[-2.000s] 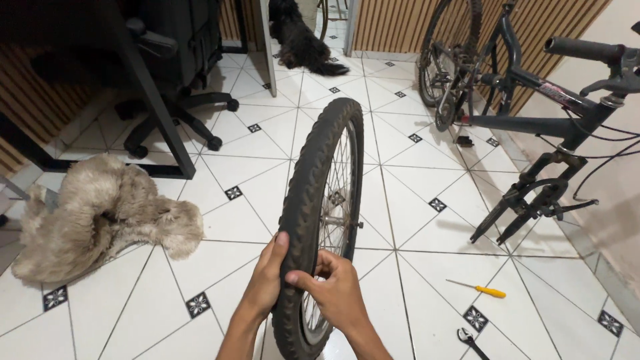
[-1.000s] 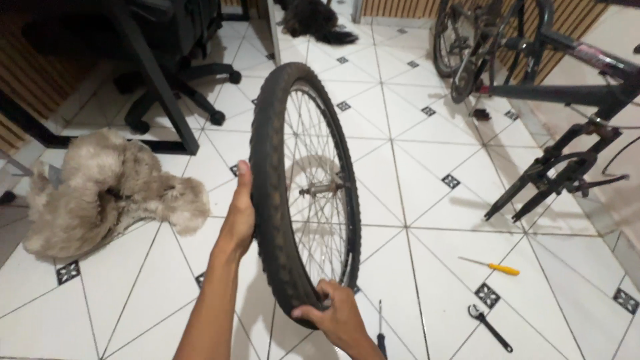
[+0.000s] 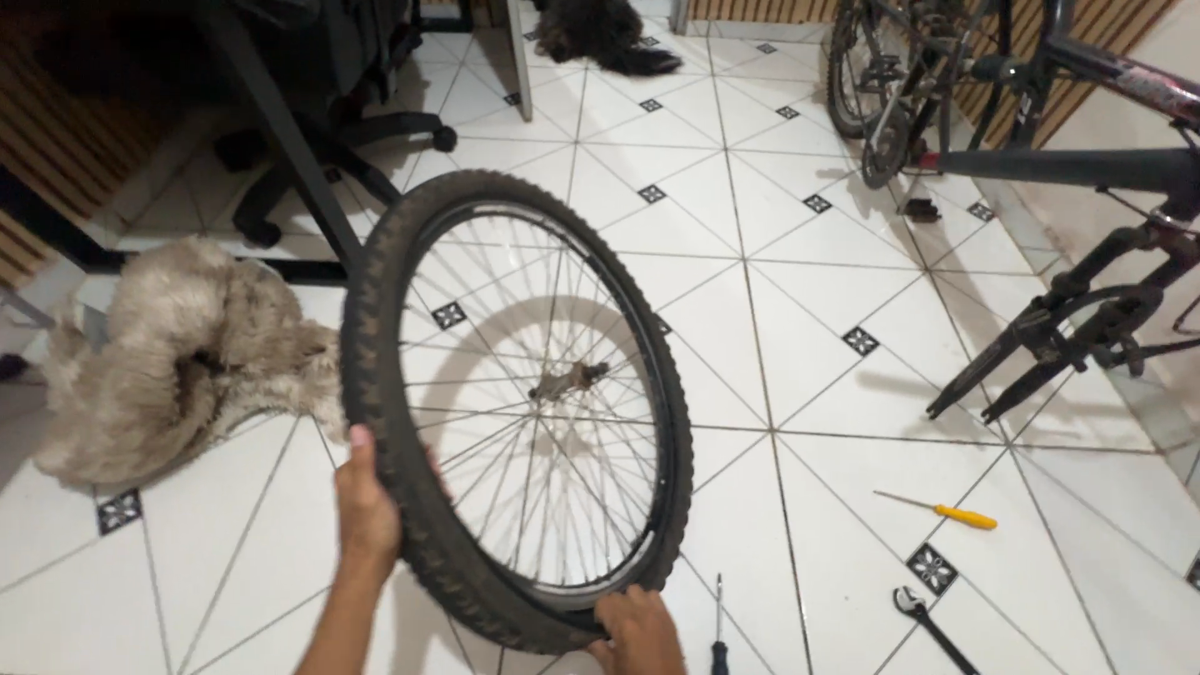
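Note:
A bicycle wheel (image 3: 562, 380) with a knobby black tire (image 3: 375, 375) stands tilted in front of me, its spokes and hub facing partly towards me. My left hand (image 3: 367, 511) grips the tire at its lower left side, with some fingers behind it. At the bottom right of the wheel, my right hand (image 3: 639, 630) is closed on the tire beside the rim; its fingertips are partly hidden there. Near the rim's bottom the tire seems to sit apart from the rim.
On the tiled floor at right lie a yellow-handled screwdriver (image 3: 966, 517), an adjustable wrench (image 3: 937, 636) and a dark-handled screwdriver (image 3: 719, 652). A bicycle frame (image 3: 1059, 169) without its front wheel stands at the right wall. A shaggy light dog (image 3: 178, 347) lies left; a black furry animal (image 3: 600, 33) lies farther back.
The wheel has turned from nearly edge-on to showing its side. My right hand has moved from near my left hand to the wheel's bottom right, and my left hand is on the tire's left side.

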